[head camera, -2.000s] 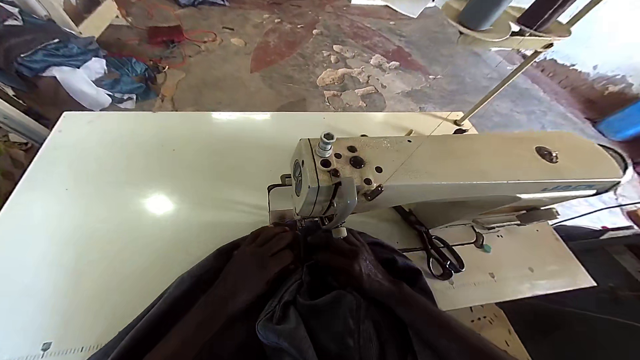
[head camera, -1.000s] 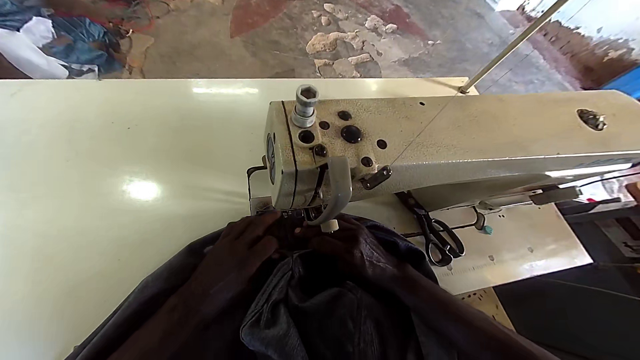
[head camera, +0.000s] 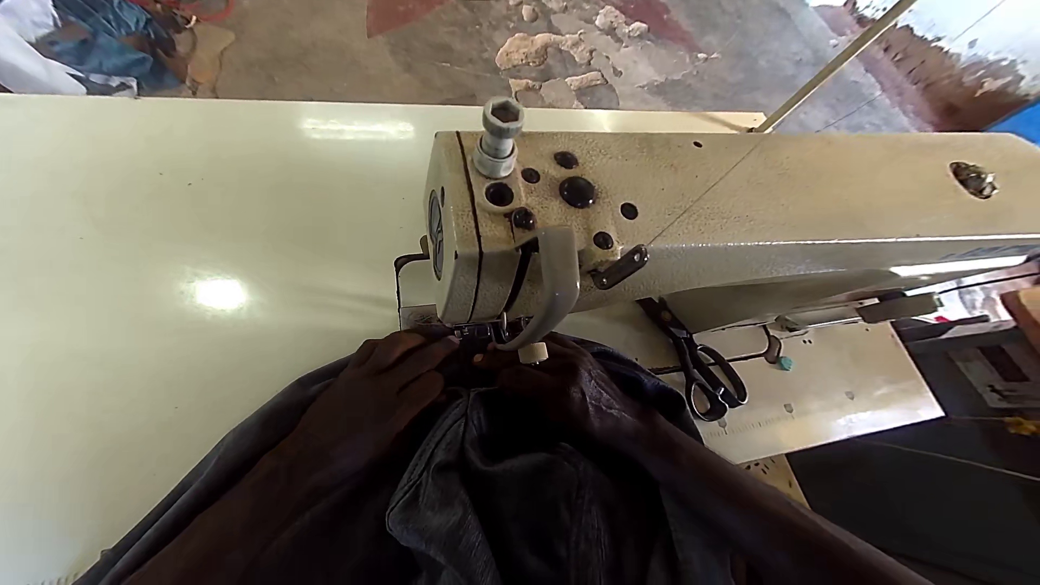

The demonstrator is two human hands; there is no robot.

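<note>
A dark garment point(head camera: 455, 487) lies bunched on the sewing machine's table, its far edge under the head of an industrial sewing machine point(head camera: 520, 244). My left hand point(head camera: 390, 382) lies on the cloth just left of the presser foot point(head camera: 478, 331), fingers pressing it and pointing at the foot. To the right of the foot, my right hand point(head camera: 561, 382) grips the cloth, partly hidden by the machine's pale curved guard point(head camera: 561, 280). The needle area is dark and hard to make out.
Black-handled scissors point(head camera: 703, 366) lie under the machine arm, right of my right hand. The white tabletop point(head camera: 203, 203) stretches left. A thread-stand rod point(head camera: 837, 65) rises at the back. Fabric scraps point(head camera: 106, 49) lie on the floor beyond the table.
The view has moved closer to the machine since the earliest frame. Both hands stay on the garment beside the presser foot, with no plain change in their hold.
</note>
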